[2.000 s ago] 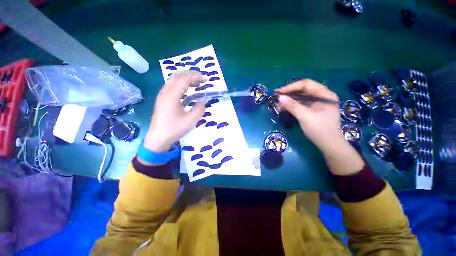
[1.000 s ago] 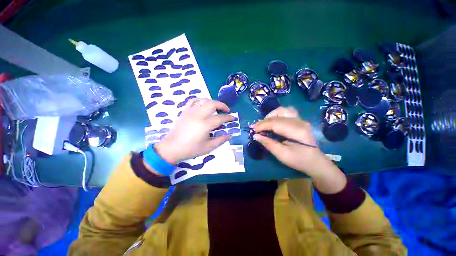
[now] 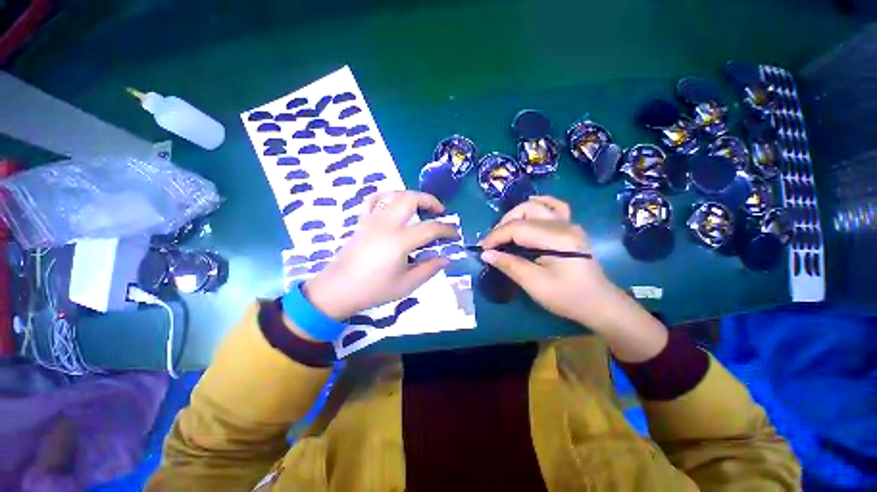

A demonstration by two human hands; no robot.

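My left hand (image 3: 385,252) rests over the narrow sticker strip (image 3: 444,231), its fingers on the strip's right part. The strip lies across the long white sheet (image 3: 337,154) with scattered black half-moon pieces. My right hand (image 3: 543,252) holds dark tweezers (image 3: 553,253) like a pen. The tweezers' tip is at the strip's right edge, close to my left fingertips. I cannot tell if a piece is between the tips. A round unit (image 3: 500,176) with its dark disc lies just above my right hand. Another dark disc (image 3: 496,284) is partly hidden below my right hand.
More round units (image 3: 646,209) with discs spread to the right. A full sticker strip (image 3: 800,192) stands at far right. On the left are a dropper bottle (image 3: 185,120), a crumpled clear bag (image 3: 106,197), a white box (image 3: 94,274) and its cable (image 3: 169,332).
My left hand has moved down from the loose sheet's upper part with the strip, which now lies on the sheet. My right hand has moved left and down, bringing the tweezers to the strip.
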